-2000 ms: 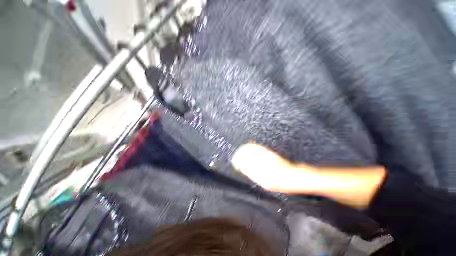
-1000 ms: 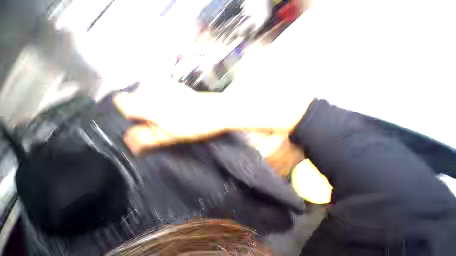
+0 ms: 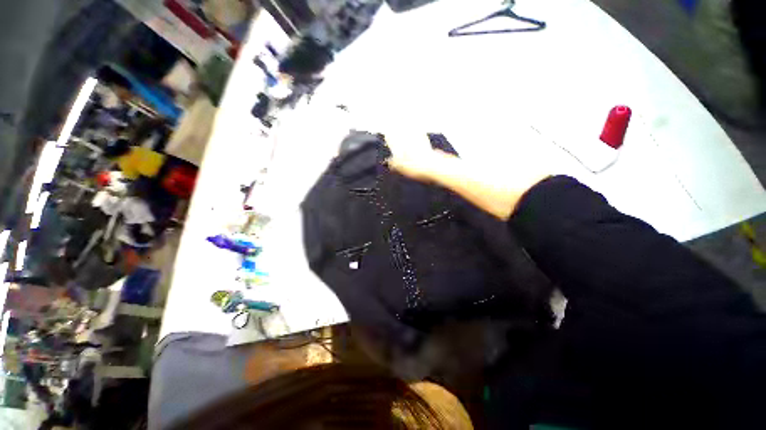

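Observation:
A dark tweed jacket (image 3: 437, 252) lies front up over the near edge of the white table, its neck pointing away from me. Flecked trim runs down its front and marks the pockets, and a tiny white label (image 3: 354, 264) shows on its front. My right hand (image 3: 403, 158) reaches in from the right and is at the jacket's neck. It is washed out by glare, so its fingers and grip are unclear. A skin-toned patch shows at the bottom edge; I cannot tell if it is my left hand.
A black hanger (image 3: 497, 23) lies at the table's (image 3: 672, 168) far end. A red thread cone (image 3: 616, 126) stands to the right with loose thread. A purple tool (image 3: 233, 244) and small items line the left edge. Cluttered goods fill the far left. My hair blocks the bottom.
The view has swung from close grey garments and a metal rail to the table. The dark jacket now lies spread at the table edge, with my right hand at its neck.

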